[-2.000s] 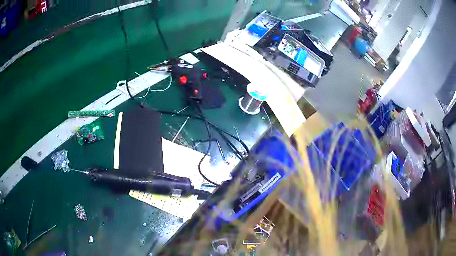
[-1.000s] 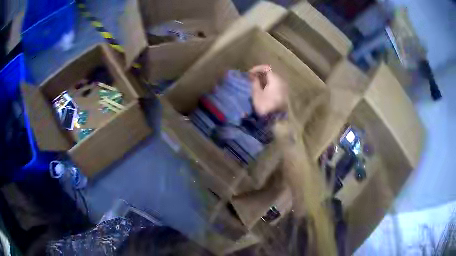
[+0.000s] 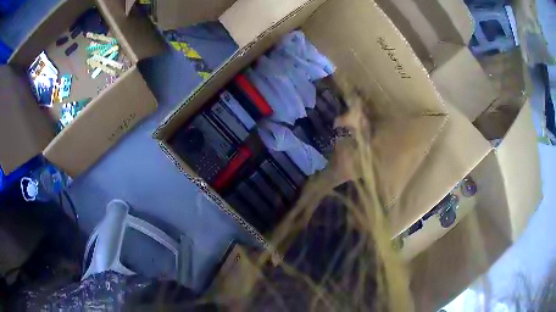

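An open brown carton (image 3: pixel 414 131) fills the middle of the head view. Black device units (image 3: pixel 210 131) stand in rows in it, some with red parts. Crumpled white wrap (image 3: pixel 283 82) lies over and between them. A blurred, skin-coloured shape that looks like my right hand (image 3: pixel 352 125) is inside the carton, by the dark units at its right side. Pale strands close to the camera cover much of it, so its fingers and anything in them are hidden. My left hand is not in view.
A smaller carton (image 3: pixel 103 137) at upper left holds green boards and small parts. Another carton (image 3: pixel 512 177) at right holds dark round parts. A grey curved frame (image 3: pixel 113 234) stands at lower left. Yellow-black floor tape (image 3: pixel 186 52) shows behind.
The carton of black units appears larger and sharper. The hand, clearly seen over the wrap a second ago, is now lower right and mostly hidden. The bench seen earlier is out of view.
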